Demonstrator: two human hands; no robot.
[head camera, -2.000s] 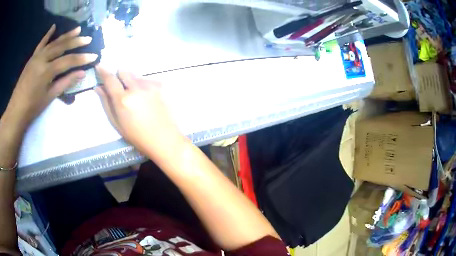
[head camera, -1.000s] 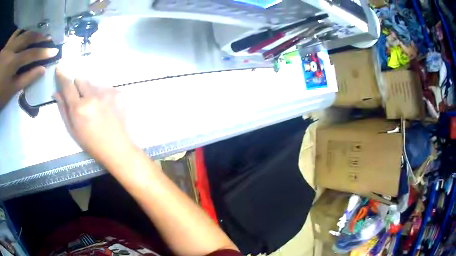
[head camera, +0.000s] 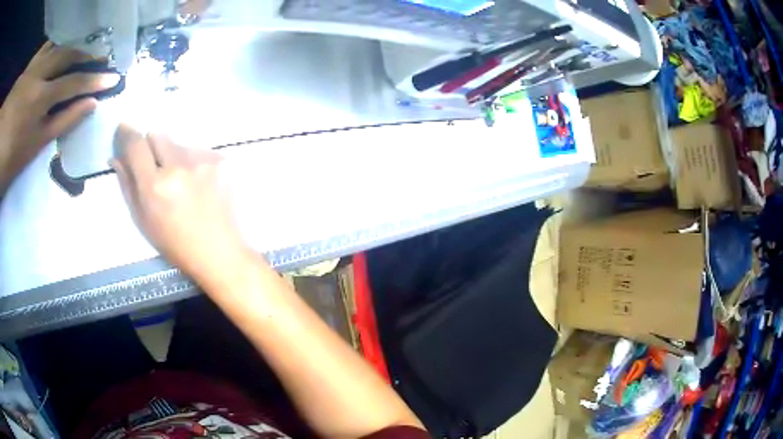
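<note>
My left hand (head camera: 39, 111) is at the far left, partly cut off by the picture's edge. Its fingers rest on a small visible part of black cloth (head camera: 62, 106), left of the needle area (head camera: 169, 64). My right hand (head camera: 176, 193) lies on the bright machine bed, its fingertips bunched just below the needle area. Glare and the fingers hide whether it pinches any cloth. The white sewing machine head (head camera: 361, 19) reaches across the top. A dark curved slot edge (head camera: 67, 177) shows on the bed below my left hand.
The white table has a ruler strip (head camera: 300, 255) along its front edge. Black cut panels (head camera: 468, 330) hang over a red support (head camera: 369, 321) in front of the table. Slim dark and red tools (head camera: 489, 69) lie on the machine. Cartons (head camera: 631, 274) and colourful material (head camera: 640, 386) stand at the right.
The camera view has shifted, so the table and machine sit further left than two seconds ago. Less black cloth shows around my left hand. Both hands remain near the needle area.
</note>
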